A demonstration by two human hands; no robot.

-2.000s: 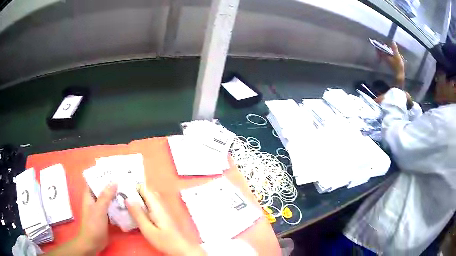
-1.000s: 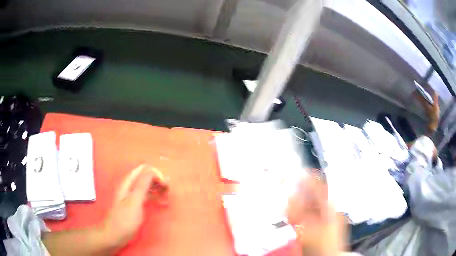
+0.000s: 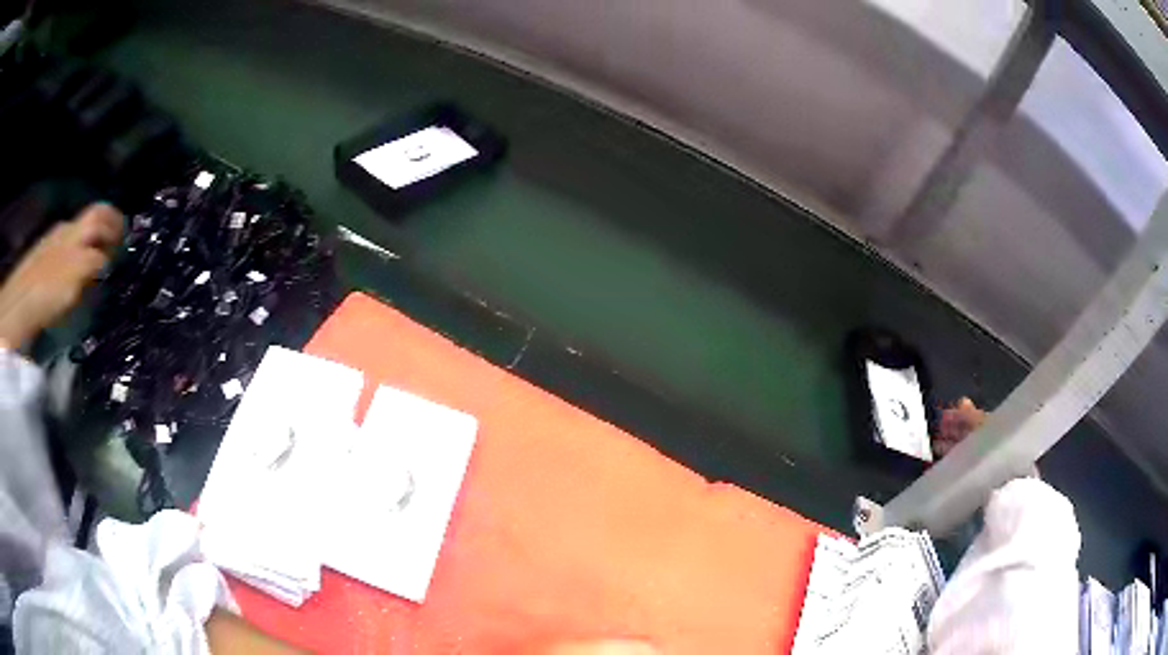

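My right hand [image 3: 958,425] is beyond the pale post, its fingers at the right edge of a small black box [image 3: 884,346] holding a white booklet with a ring picture [image 3: 899,410]. The post partly hides this hand, and its grip is unclear. My left forearm [image 3: 250,636] enters at the bottom left; a blurred bit of skin, probably my left hand [image 3: 602,647], is cut off by the bottom edge. Two stacks of white manuals [image 3: 275,467] [image 3: 407,493] lie side by side on the red-orange mat [image 3: 576,512].
Another black box [image 3: 416,160] with a white booklet lies on the green belt [image 3: 615,294]. Tangled black cables [image 3: 211,301] lie left of the mat, with another worker's hand [image 3: 58,275] beside them. White leaflets [image 3: 868,595] lie at the mat's right. The post [image 3: 1050,371] crosses the right side.
The view has turned left and tilted. My right hand has moved from the leaflets at the mat's right to the box beyond the post. My left hand has dropped mostly out of view.
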